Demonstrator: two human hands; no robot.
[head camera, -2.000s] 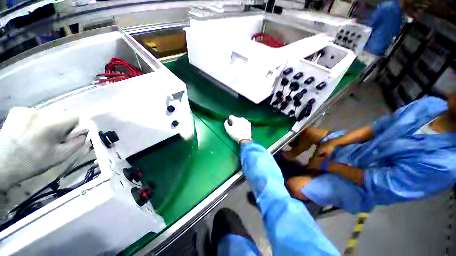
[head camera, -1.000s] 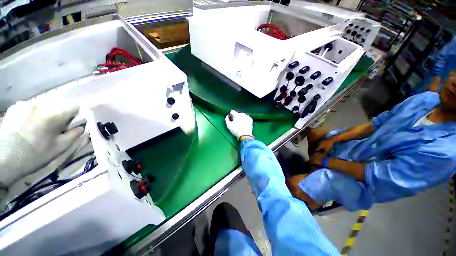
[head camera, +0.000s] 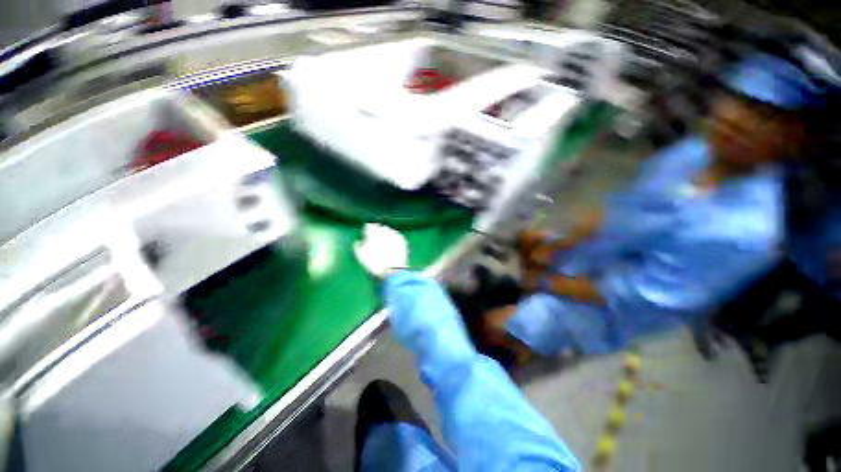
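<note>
The picture is blurred. My right hand (head camera: 383, 250), in a white glove, is over the green work surface (head camera: 337, 300) between two white enclosures. Its fingers look curled; whether they hold anything cannot be told. My left hand is not clearly visible; only an unclear pale sliver shows at the left rim. The near enclosure (head camera: 189, 207) is at left, with red cables (head camera: 164, 147) inside and its open front compartment (head camera: 120, 369) on the near side. The farther enclosure (head camera: 360, 120) has dark round connectors (head camera: 475, 166) on its end panel.
A metal rail (head camera: 318, 383) edges the line. A seated person in a blue smock and cap (head camera: 682, 240) is close at right. Yellow floor tape (head camera: 616, 415) is below them. Another white unit (head camera: 581, 64) is at the back.
The view has turned right and blurred; enclosures and my right hand appear farther left. My left hand, seen earlier on the near compartment's edge, is no longer there. The seated person shows more fully.
</note>
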